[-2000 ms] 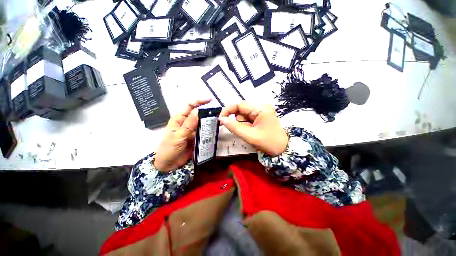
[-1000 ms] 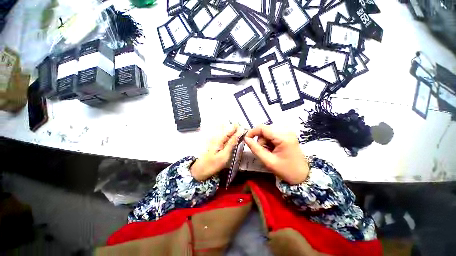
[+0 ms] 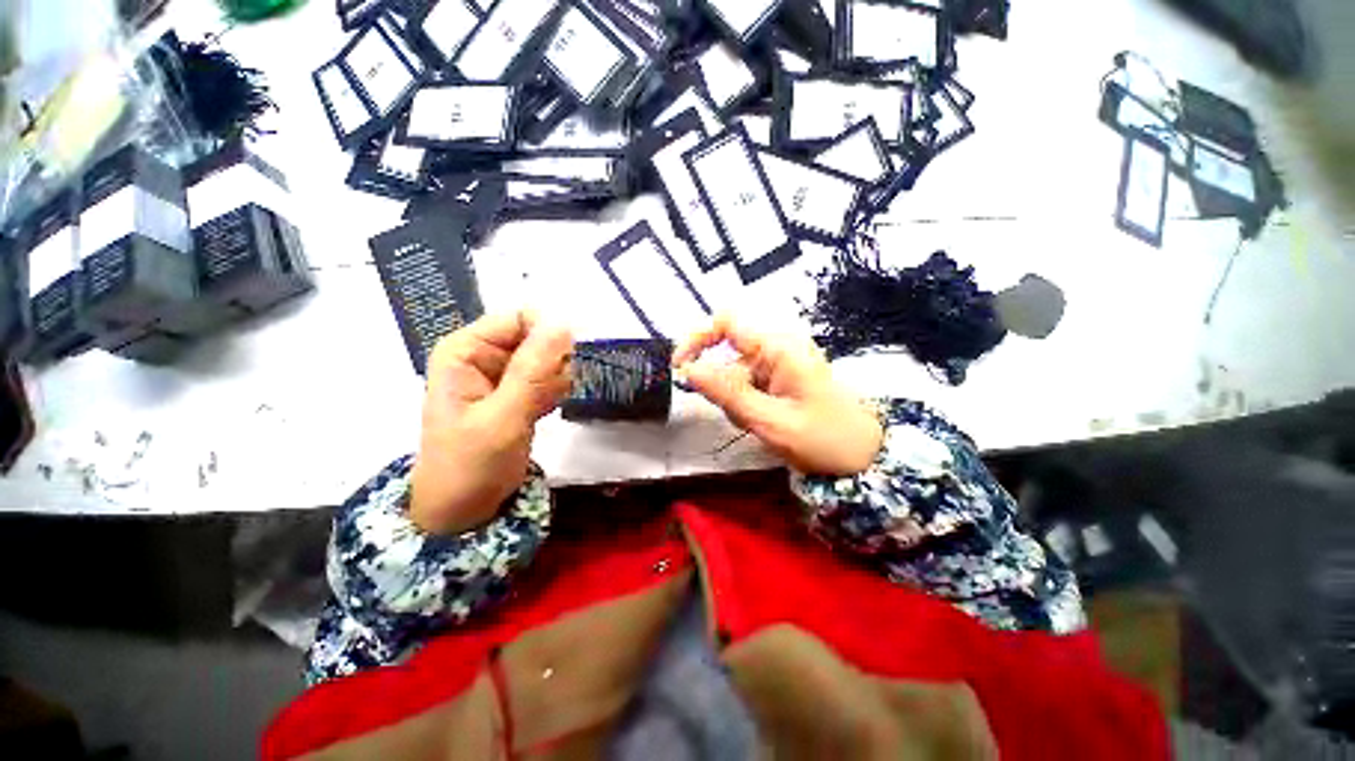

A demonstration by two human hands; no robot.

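A black hang tag (image 3: 618, 381) lies or hangs crosswise between my hands, its small white text side up. My left hand (image 3: 488, 402) is closed at the tag's left end, with thumb and finger pinched together. My right hand (image 3: 776, 399) is at the tag's right end, thumb and fingertip pinching a thin dark string (image 3: 687, 369). A dark string end also shows just below my right fingers. The exact grip of my left fingertips on tag or string is hard to tell.
Loose tag stack (image 3: 425, 286) stands left, beside my left hand. A large tag pile (image 3: 580, 112) spreads behind. String bundle (image 3: 910, 309) and grey disc (image 3: 1030, 306) lie right. Banded packs (image 3: 137, 245) stand far left. A smaller tag group (image 3: 1198, 153) is far right.
The tag has turned from upright, held edge-on, to crosswise with its text side up. My hands have moved apart. The view has shifted too.
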